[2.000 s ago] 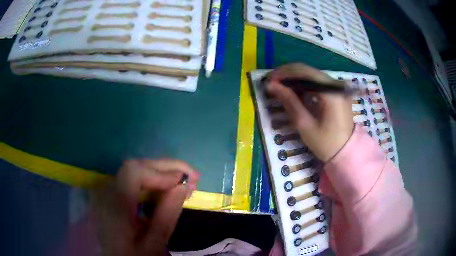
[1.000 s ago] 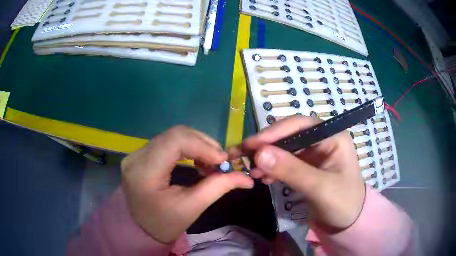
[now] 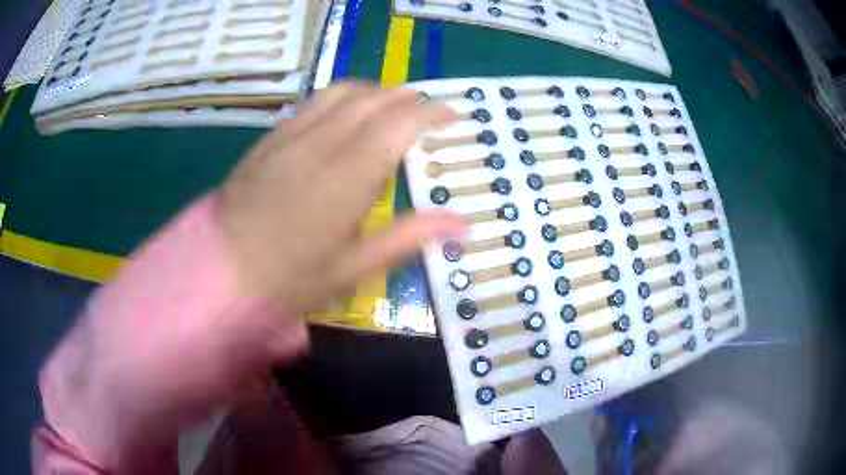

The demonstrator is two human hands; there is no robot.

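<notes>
The white foam tray (image 3: 579, 388) lies at the centre right, with columns of tan slots that hold dark round parts (image 3: 496, 161). A few slots near its upper left corner show bare tan left ends. My left hand (image 3: 343, 186), blurred, reaches over the tray's left edge. Its fingers are at the upper left slots and its thumb is well apart, lower down; no part shows in it. A blurred skin-toned shape at the bottom right edge seems to be my right hand (image 3: 728, 443); its fingers and any hold cannot be made out. The black pen tool is not visible.
Stacked foam trays (image 3: 167, 104) lie at the upper left on the green mat (image 3: 121, 186). A second filled tray (image 3: 640, 48) lies beyond the working one. A blue stick (image 3: 345, 42) is beside the stack. A small reddish-brown piece (image 3: 743, 79) lies at the far right.
My hands have parted from in front of my body. The left moved up and right to the tray; the right dropped to the bottom right. The black pen tool and held part are out of sight.
</notes>
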